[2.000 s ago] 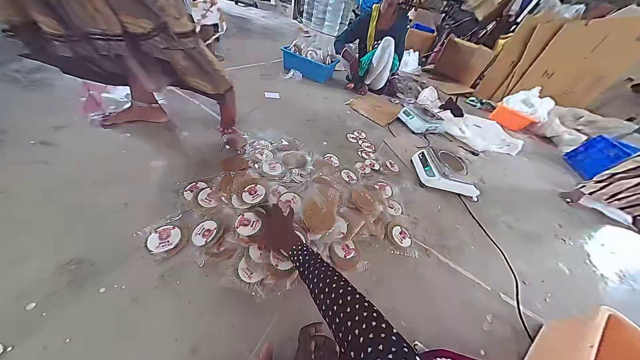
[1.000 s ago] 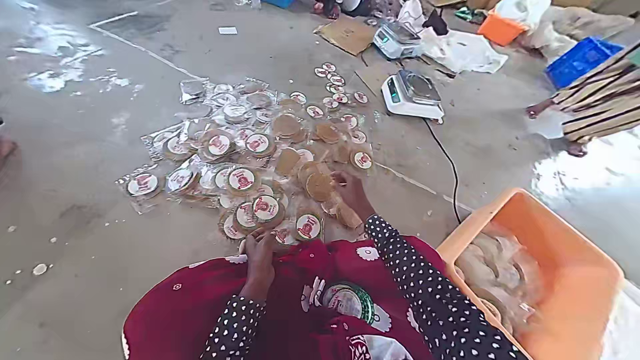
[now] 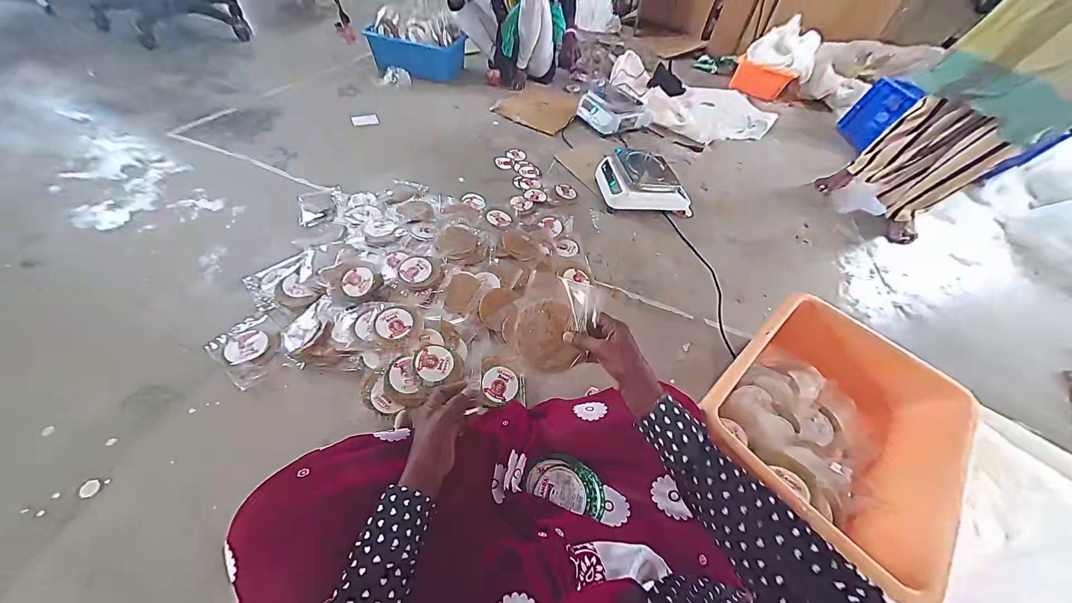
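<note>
My right hand (image 3: pixel 615 347) grips the edge of a clear plastic packet of flat brown discs (image 3: pixel 546 333), raised at the near right side of the pile. My left hand (image 3: pixel 437 427) is at the near edge of the pile, its fingertips by a packet with a round printed label (image 3: pixel 500 385); whether it grips anything cannot be told. Many similar clear packets (image 3: pixel 394 322) lie heaped on the floor in front of me, several with round red and white labels. A stack of round green-edged labels (image 3: pixel 565 487) rests on the maroon cloth over my lap.
An orange crate (image 3: pixel 913 469) holding more packets stands at my right. Beyond the pile are a white weighing scale (image 3: pixel 643 182) with a cable, loose round labels (image 3: pixel 528 172) and a second scale (image 3: pixel 610 113). A blue crate (image 3: pixel 416 57) and a seated person are farther back; another person stands at right.
My right hand now holds up a packet and is farther from my left hand than two seconds ago, when one arm reached into the pile. The walking person at left has gone from view.
</note>
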